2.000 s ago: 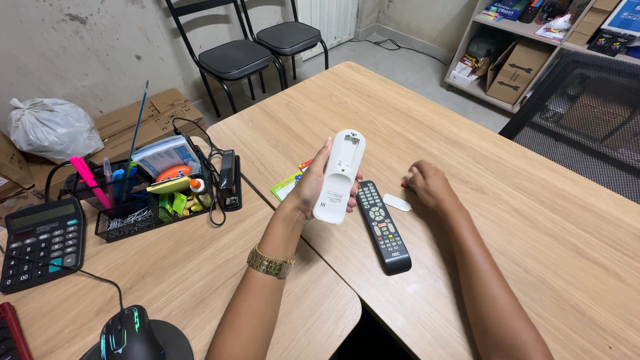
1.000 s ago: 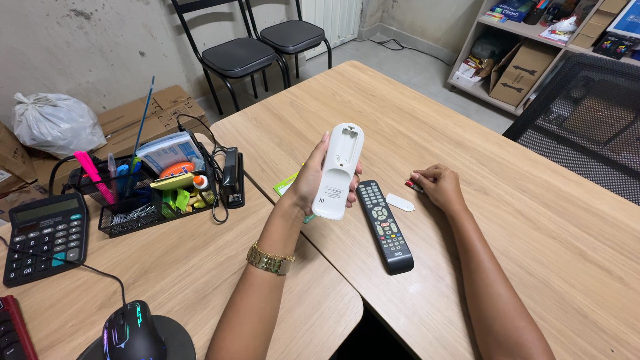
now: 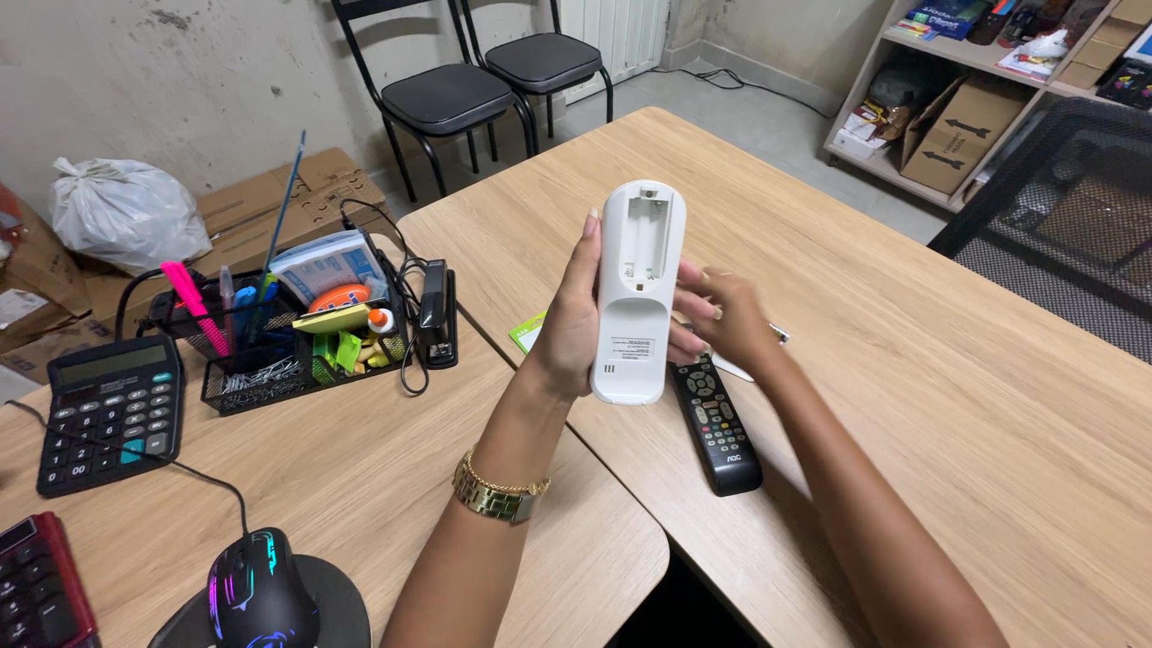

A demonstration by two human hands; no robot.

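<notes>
My left hand (image 3: 569,315) holds a white remote control (image 3: 639,297) upright, its back facing me and its battery compartment uncovered; no batteries show inside. My right hand (image 3: 724,315) is close to the remote's right edge, fingers apart and slightly blurred; whether it touches the remote I cannot tell. Below it a black remote control (image 3: 720,432) lies on the table, buttons up. A white battery cover (image 3: 732,367) shows partly between the black remote and my right wrist. What looks like a battery (image 3: 778,332) lies just beyond that wrist. A green card (image 3: 529,331) is partly hidden behind my left hand.
To the left stand a black mesh desk organizer (image 3: 261,382) with pens and clips, a stapler (image 3: 437,315), a calculator (image 3: 110,414) and a computer mouse (image 3: 261,589) with its cable. A seam (image 3: 612,468) and a dark gap divide the wooden tables. A mesh chair (image 3: 1071,207) stands right.
My right hand has left the table surface right of the battery cover and moved left to beside the white remote. My left hand still holds that remote.
</notes>
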